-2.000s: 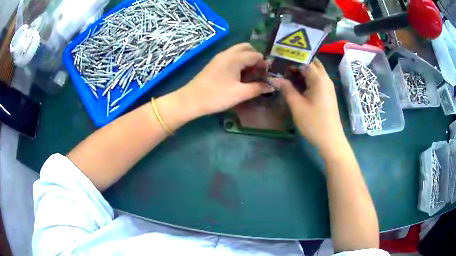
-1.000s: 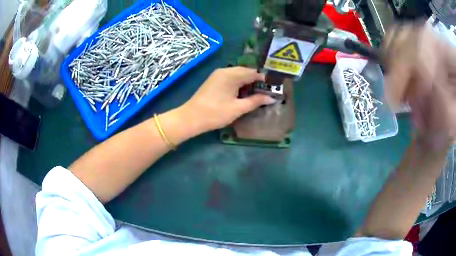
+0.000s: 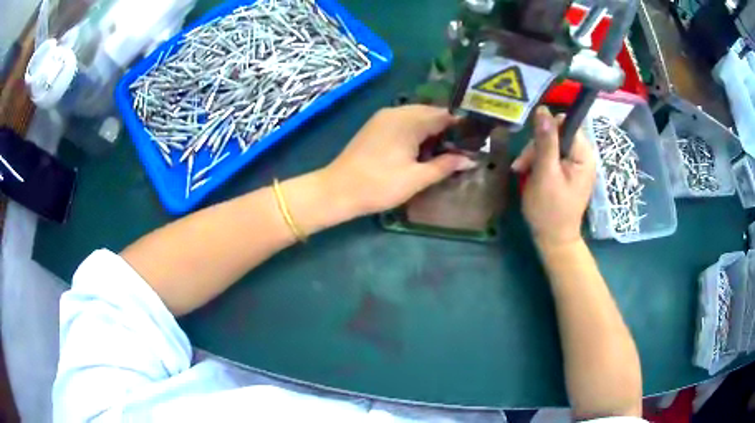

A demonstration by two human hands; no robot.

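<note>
The hand press [image 3: 505, 87] stands in front of me, its dark head with a yellow warning label above a brownish base plate [image 3: 455, 202]. My left hand [image 3: 406, 157] holds a small fixture block [image 3: 476, 147] under the press head; its fingers hide most of the block. My right hand [image 3: 559, 169] is closed around the lower end of the press lever [image 3: 586, 95], to the right of the press. The lever's knob is hidden in the hand. Whether a pin sits in the block cannot be seen.
A blue tray [image 3: 170, 194] heaped with silvery pins lies left. Clear boxes of thin metal parts [image 3: 661, 198] stand right of the press, more at the far right [image 3: 714, 318]. A red tray [image 3: 631, 78] is behind. A jar [image 3: 51, 74], plastic bags and a dark phone [image 3: 37, 178] are left.
My right hand first left the block and reached up to the lever, then pulled it down towards me. My left hand stays at the block under the press head.
</note>
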